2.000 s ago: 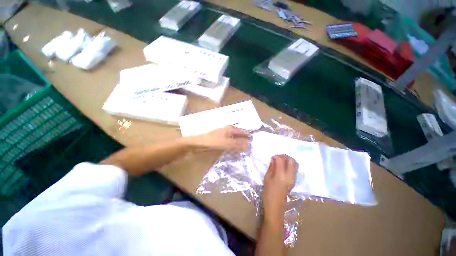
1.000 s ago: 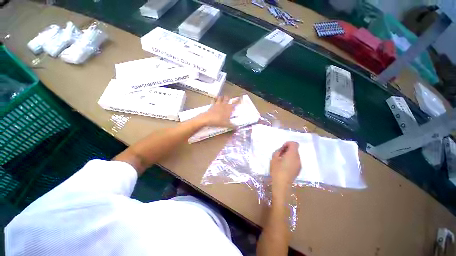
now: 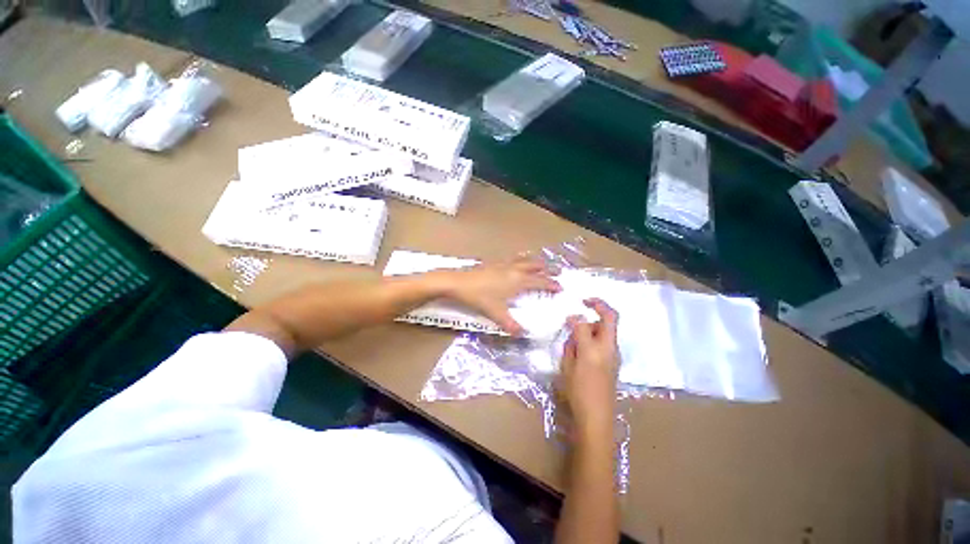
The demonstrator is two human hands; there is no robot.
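Observation:
A white product box [image 3: 441, 302] lies on the brown table under my left hand [image 3: 508, 292], its right end at the clear poly bag [image 3: 484, 372]. My left hand is bare and spread over the box, fingers on its top and near edge. My right hand [image 3: 592, 335] is bare, its fingers curled at the bag's film by the box's right end; the pinch is too blurred to be sure. A flat, glossy whitish stack of poly bags [image 3: 702, 340] lies under and right of my right hand. How far the box is inside the bag is unclear.
A pile of boxes [image 3: 298, 221] lies left of my hands. White bundles [image 3: 160, 106] lie far left, above a green crate [image 3: 74, 255]. The green conveyor belt [image 3: 596, 159] carries bagged boxes [image 3: 681, 175]. A grey metal post [image 3: 888, 298] and red bin [image 3: 771, 96] stand right.
My left hand has moved right with the box, whose right end now meets the bag beside my right hand. The bagged boxes on the belt have shifted left.

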